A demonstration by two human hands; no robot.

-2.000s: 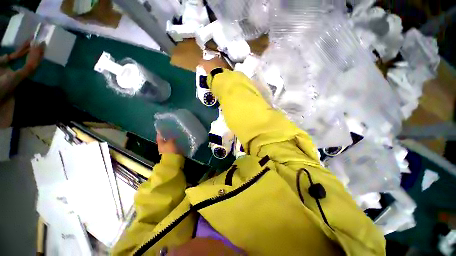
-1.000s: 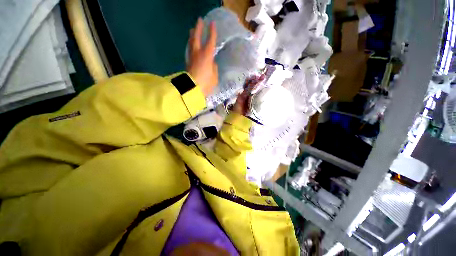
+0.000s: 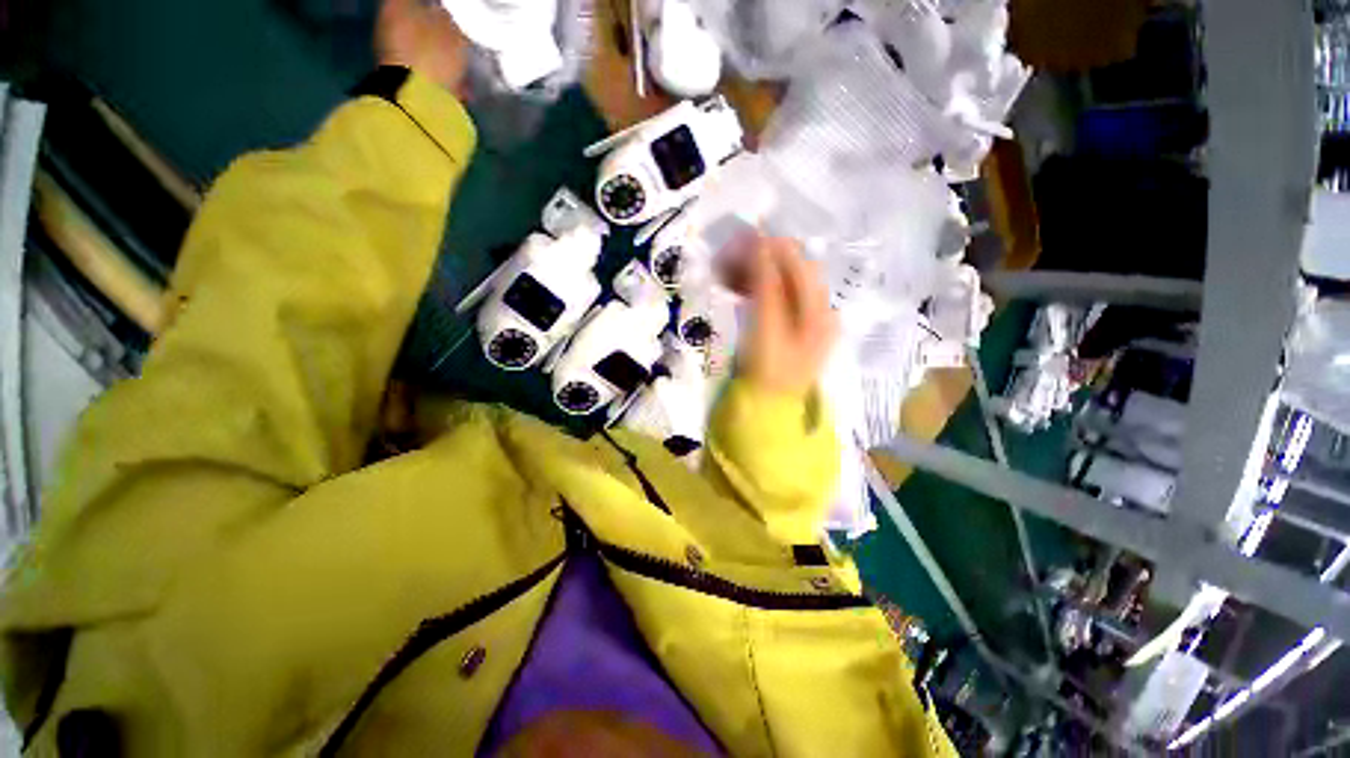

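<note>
Several white security cameras with black panels and dotted lens faces lie before me, such as one camera [image 3: 536,304] at the bench's near side and another camera [image 3: 666,160] behind it. My left hand [image 3: 425,45] is at the top edge, partly cut off, beside a white camera in a clear bag [image 3: 518,37]; its grip is unclear. My right hand [image 3: 788,308] is blurred, at the near side of the heap of clear ribbed air-column bags [image 3: 859,126], right of the cameras. I cannot tell whether it holds anything.
The green bench top [image 3: 281,67] shows at the upper left. Brown cardboard [image 3: 1013,200] stands right of the bag heap. Grey metal uprights and rails [image 3: 1256,296] cross the right side, with a cluttered area beyond. A yellowish strip [image 3: 101,252] edges the left.
My left hand has moved away from the clear bag near the centre to the upper left. My right hand has shifted slightly towards me on the bag heap. More cameras are uncovered.
</note>
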